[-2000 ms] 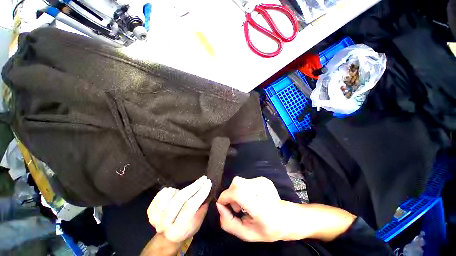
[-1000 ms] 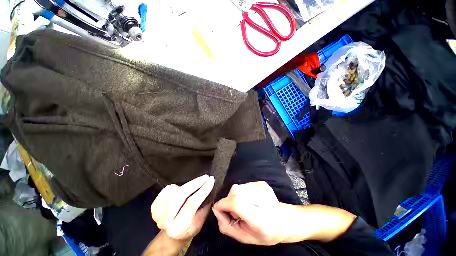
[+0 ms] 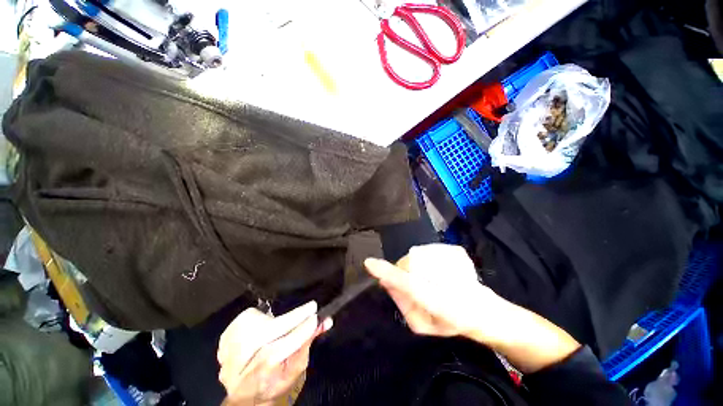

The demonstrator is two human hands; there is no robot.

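Observation:
A narrow dark brown-grey fabric strip (image 3: 346, 298) is stretched between my two hands above my dark-clothed lap. My left hand (image 3: 265, 354) pinches its lower left end. My right hand (image 3: 434, 290) has its fingertips at its upper right part, where the strip turns up beside the garment. A large garment of the same cloth (image 3: 119, 151) lies over the table edge on the left, with a folded band across it and a small pink thread on it. No needle or sewing thread can be made out.
Red-handled scissors (image 3: 420, 46) lie on the white table (image 3: 277, 63), near a pale yellow strip. Metal and blue machine parts (image 3: 170, 40) are at upper left. Blue crates (image 3: 457, 158), an open plastic bag of small brown pieces (image 3: 552, 120) and black cloth (image 3: 587, 238) are at right.
My right hand has moved up and right and opened out along the strip. My left hand has moved slightly down and left. The strip's held part now runs at a slant between the hands.

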